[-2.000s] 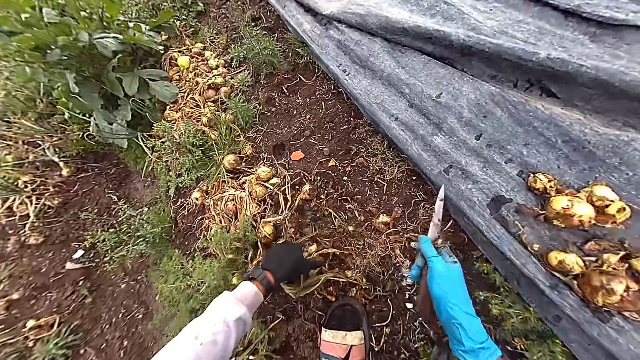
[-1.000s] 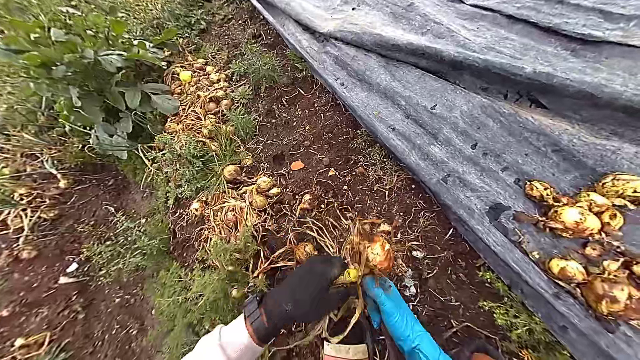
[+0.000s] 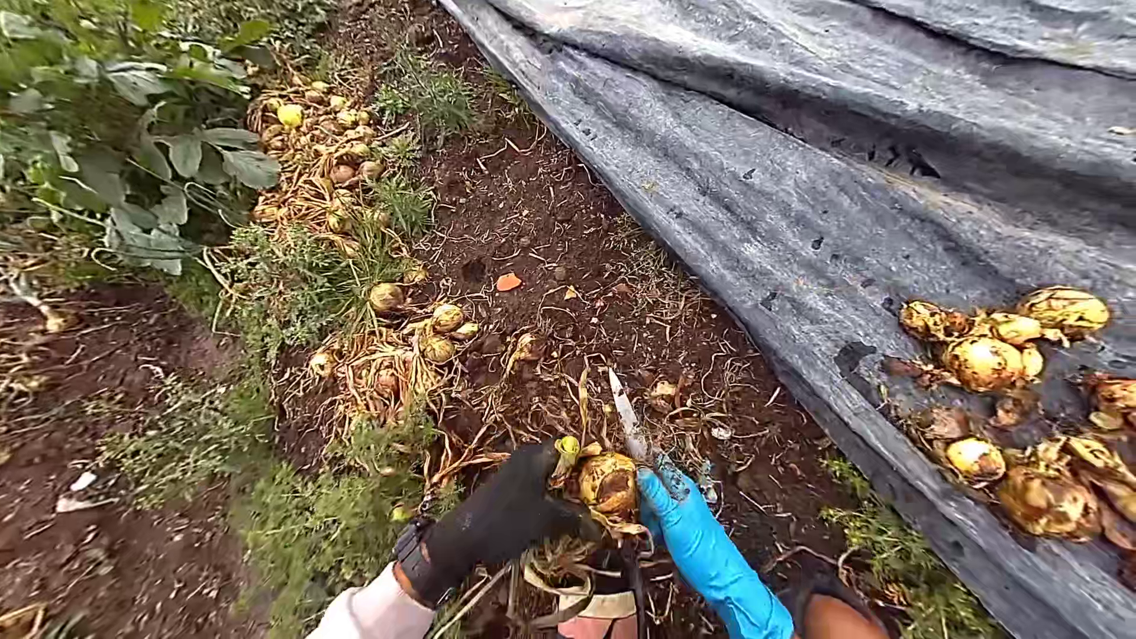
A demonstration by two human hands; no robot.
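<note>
My left hand, in a black glove with a dark watch at the wrist, grips an onion by its leafy neck. The onion has brown, peeling skin, and dry leaves hang beneath it. On its right, my right hand in a blue glove holds a knife, its fingertips against or close beside the onion. The knife blade points up and away, with soil on it; its handle is hidden in the glove.
More onions with dried tops lie along a row at left, beside weeds and a leafy plant. Several onions rest on grey ground-cover fabric at right. A shoe stands on the soil below my hands.
Two seconds ago my hands were apart, the left low among dry leaves and the right with the knife. Now they are together at the onion, and the blade shows again after being hidden one second ago.
</note>
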